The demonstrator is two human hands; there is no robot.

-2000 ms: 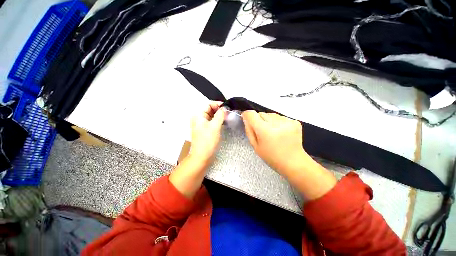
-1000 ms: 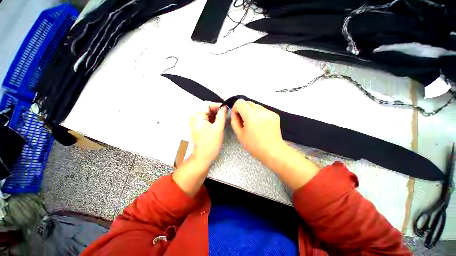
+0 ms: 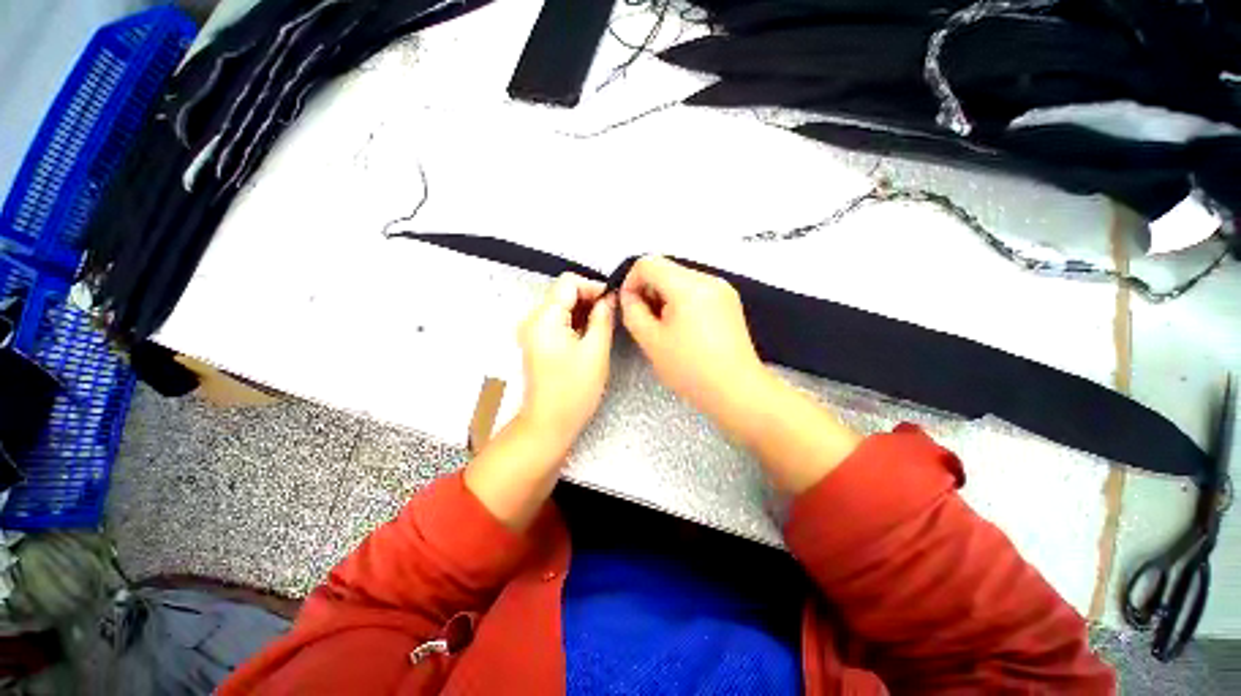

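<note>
A long black knitted strip (image 3: 939, 356) lies across the white table, with its wide part to the right and its narrow part to the left. A thin yarn tail (image 3: 419, 201) curls up from its left tip. My left hand (image 3: 564, 356) and my right hand (image 3: 689, 326) meet at the strip's middle and pinch it between the fingertips. The strip is bunched and raised there. The fingers hide the exact spot. No needle can be made out.
Black scissors (image 3: 1181, 558) lie at the right, touching the strip's right tip. A mottled cord (image 3: 983, 242) lies beyond the strip. A black strip pile (image 3: 844, 75) is at the upper right, a flat black phone (image 3: 561, 52) at the top. Blue crates (image 3: 82, 136) stand left.
The white thread stretched between my hands no longer shows. My right hand has come in against my left. The strip's narrow left end has swung down and left, and its yarn tail now points up.
</note>
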